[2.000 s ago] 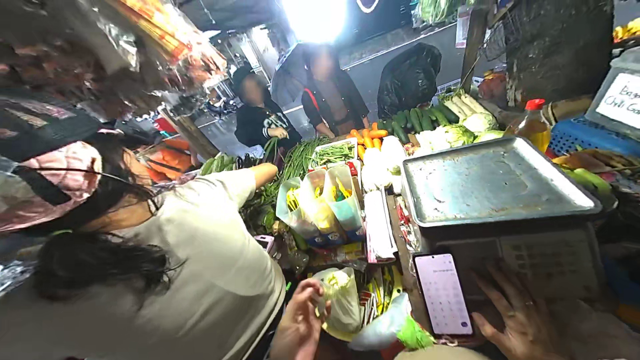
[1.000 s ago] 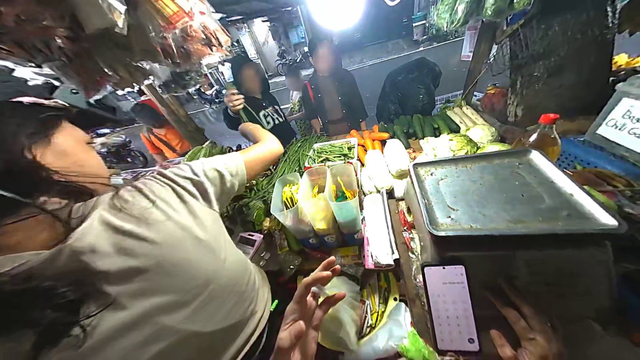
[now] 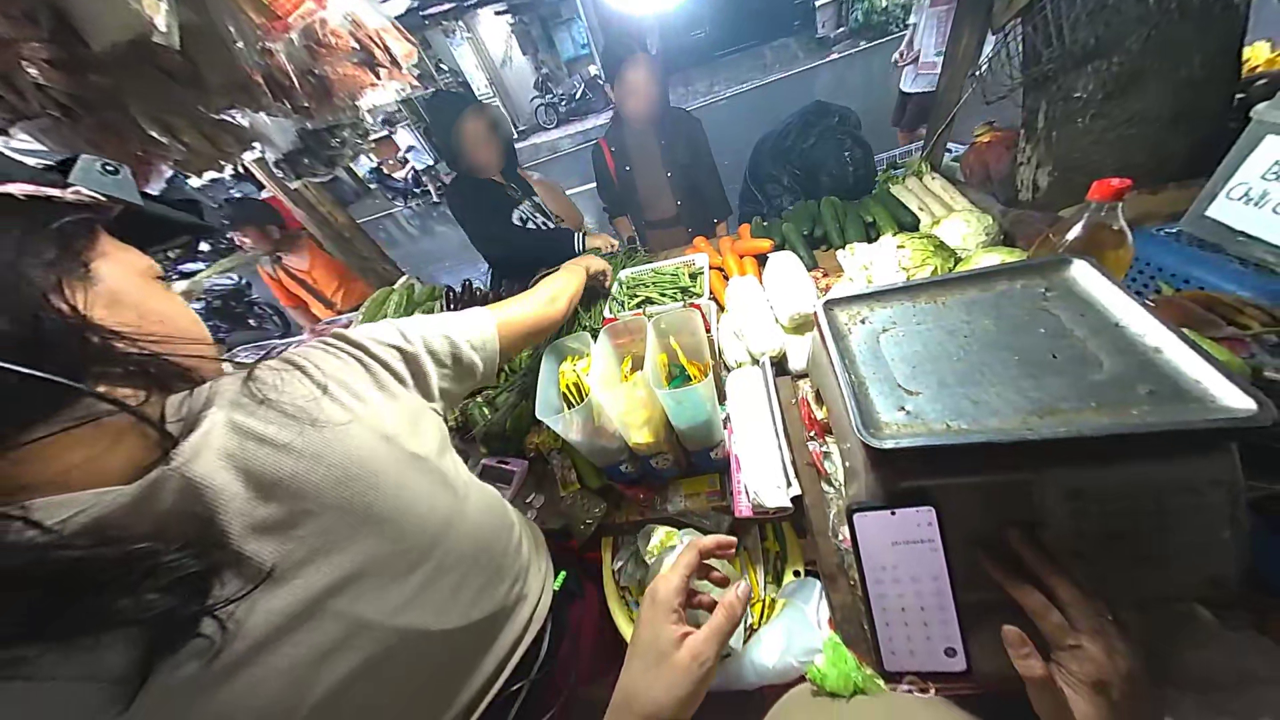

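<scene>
My left hand [image 3: 690, 625] is raised with curled, parted fingers and nothing between them. Behind it is a yellow-rimmed basket [image 3: 612, 590] with yellow items and plastic bags. My right hand [image 3: 1070, 635] lies in shadow, fingers apart, to the right of a smartphone [image 3: 910, 590] showing a calculator. Above the phone is a weighing scale with a rectangular metal tray [image 3: 1030, 350]. A clear plastic bag [image 3: 780, 635] and a piece of green leaf [image 3: 842, 668] are between my left hand and the phone.
A co-worker in a beige shirt [image 3: 340, 510] reaches across the stall at left. Plastic containers [image 3: 635, 390], green beans [image 3: 657, 286], carrots [image 3: 738, 258], cucumbers [image 3: 840, 218] and cabbages [image 3: 905, 258] cover the stall. An oil bottle [image 3: 1098, 235] stands behind the tray. Two people [image 3: 650, 160] stand across.
The co-worker's arm, raised a second ago, has come down to the greens. The hooded person across has lowered a raised hand to the produce. My left hand's fingers have curled more.
</scene>
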